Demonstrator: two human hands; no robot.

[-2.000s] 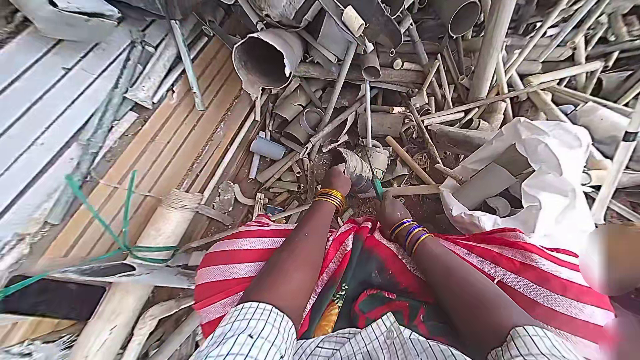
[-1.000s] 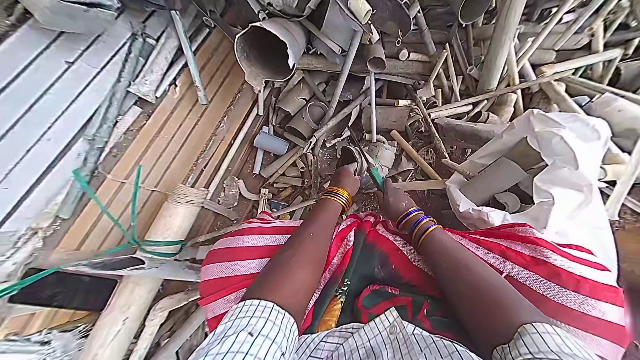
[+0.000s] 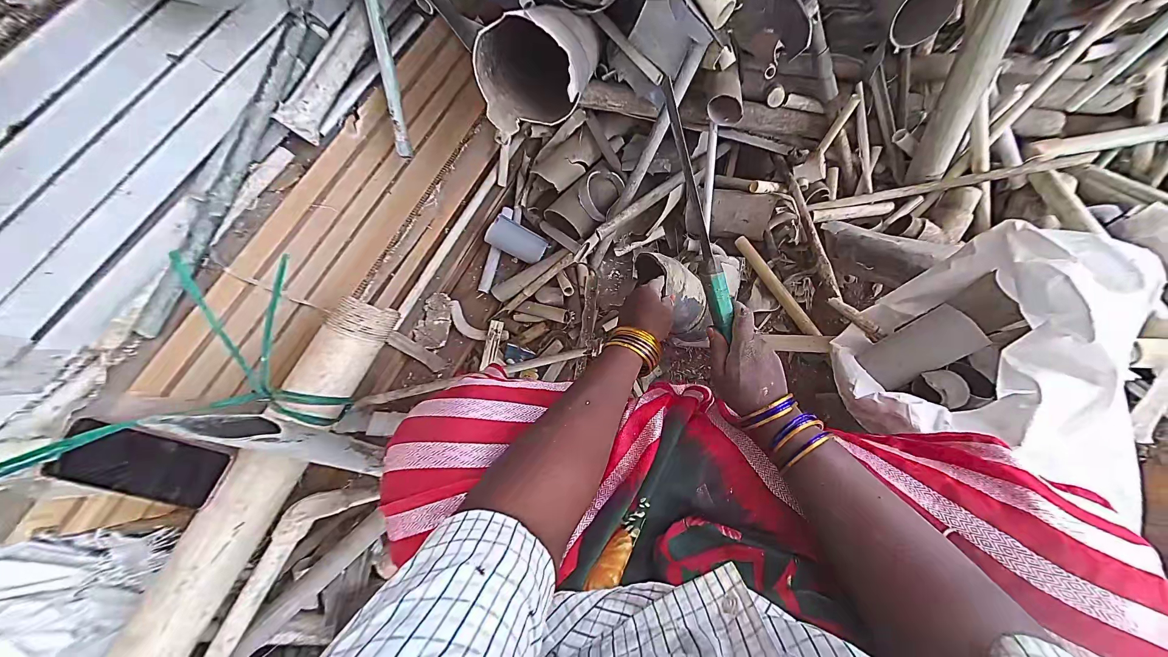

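My left hand (image 3: 646,315) grips the near left edge of a short, dirty piece of plastic pipe (image 3: 683,290). My right hand (image 3: 748,363) is closed around the green handle (image 3: 720,303) of a long tool with a thin dark blade (image 3: 686,155). The blade points up and away, over the scrap beyond the pipe piece; its exact kind cannot be told. The handle stands just right of the held pipe piece. Broken pipe pieces and sticks lie around both hands.
A white sack (image 3: 1086,301) with pipe pieces stands at the right. A wide broken pipe (image 3: 575,64) lies beyond my hands. Wood-coloured slats (image 3: 365,201) and a pole (image 3: 242,511) tied with green strap (image 3: 310,408) are at the left. A blue-grey pipe piece (image 3: 516,239) lies nearer.
The tool's dark blade now stands raised, pointing away from me, where earlier frames show mainly its green handle beside the pipe piece. My left hand stays at the pipe piece.
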